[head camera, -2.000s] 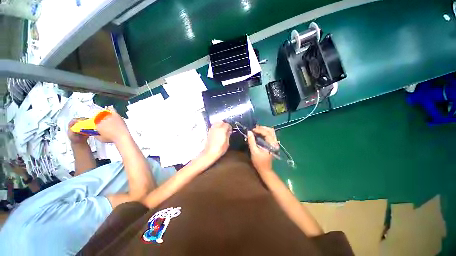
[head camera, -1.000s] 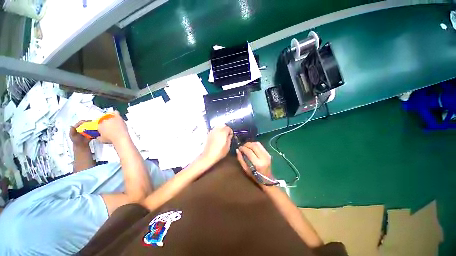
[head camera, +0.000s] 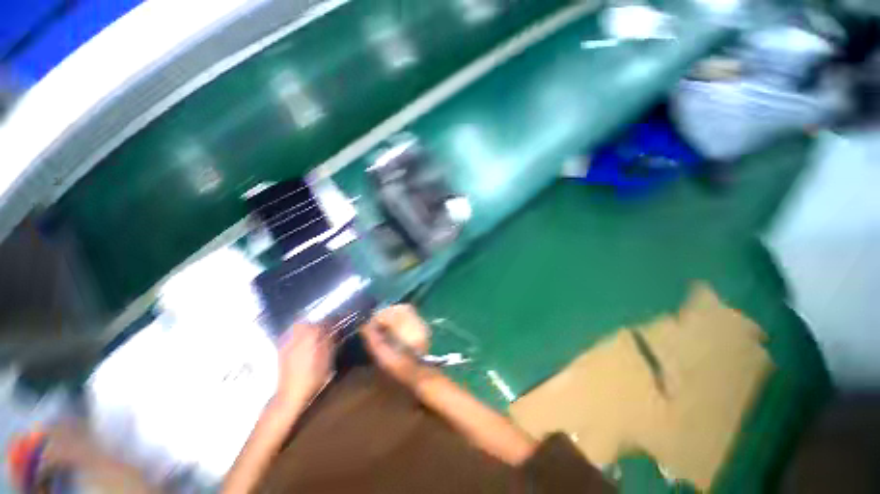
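Note:
The frame is strongly blurred. A dark glossy panel (head camera: 307, 286) with pale lines lies on the bench in front of me. My left hand (head camera: 305, 361) is at its near edge; whether it holds anything is hidden by blur. My right hand (head camera: 396, 338) is just right of it, closed around the dark soldering iron (head camera: 386, 334), which shows only faintly. A pale cord trails right of the hand. A striped dark panel (head camera: 289, 210) lies on a white sheet behind the first panel.
White sheets (head camera: 183, 371) pile at left. The black fan unit (head camera: 417, 198) with its reel stands right of the panels. Blue stool (head camera: 645, 156) and brown cardboard (head camera: 656, 386) are on the green floor. A neighbour's hand with an orange item (head camera: 27, 453) is at lower left; a person sits at upper right.
The view has swung to the right and blurred, so the panels, hands and fan unit appear further left. More floor and a person at the far right now show.

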